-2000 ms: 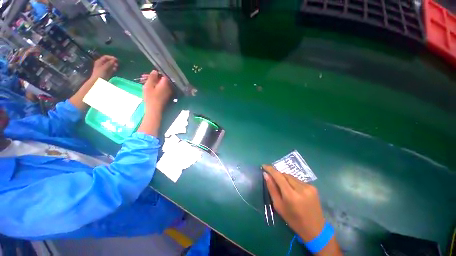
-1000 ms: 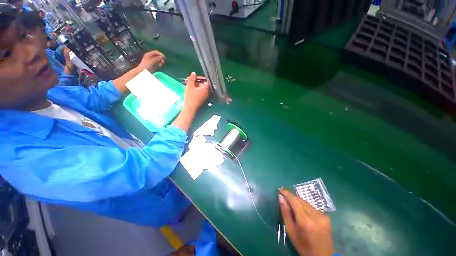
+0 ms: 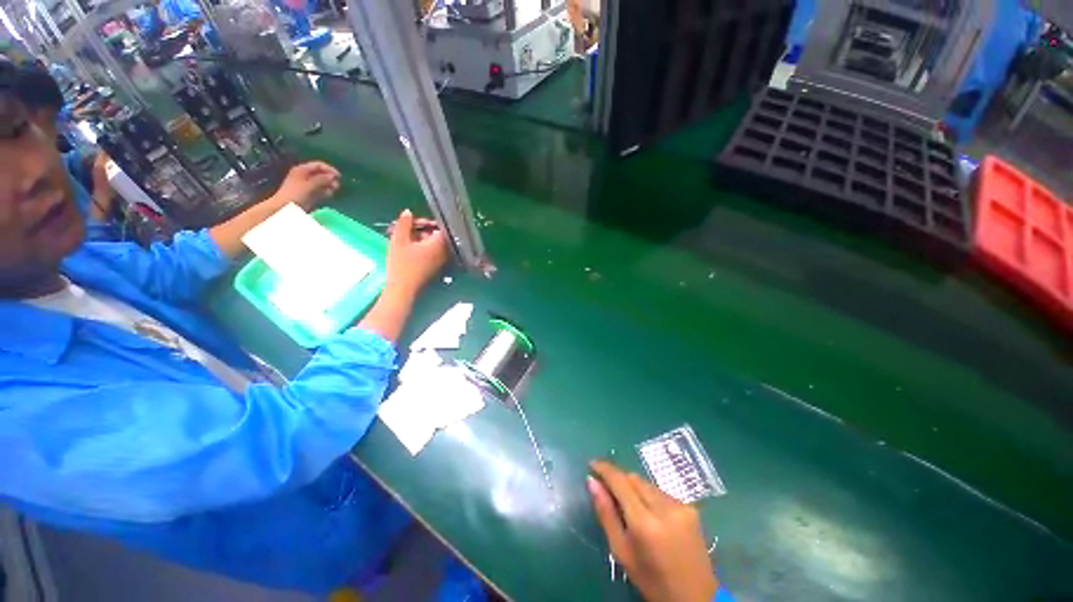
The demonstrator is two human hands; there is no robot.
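Observation:
My right hand (image 3: 653, 529) is at the bottom, right of centre, cut off by the lower edge. Its thumb and fingers are closed on slim tweezers (image 3: 613, 567); the pale tips show below the fingers and most of the body is hidden. A clear box (image 3: 681, 463) with rows of small parts lies just beyond the hand. A solder spool (image 3: 504, 358) with green flanges lies further left, and thin solder wire (image 3: 532, 433) runs from it towards the hand. My left hand is not in view.
White paper pieces (image 3: 432, 400) lie beside the spool. At left a person in a blue smock works over a green tray (image 3: 344, 318) with a pale sheet. A metal post (image 3: 426, 141) stands beyond. Black (image 3: 850, 159) and red (image 3: 1021, 235) gridded trays lie at the back right.
The view has shifted, so the bench things sit further left and the red tray shows again. My right hand stays near the clear box, still holding the tweezers.

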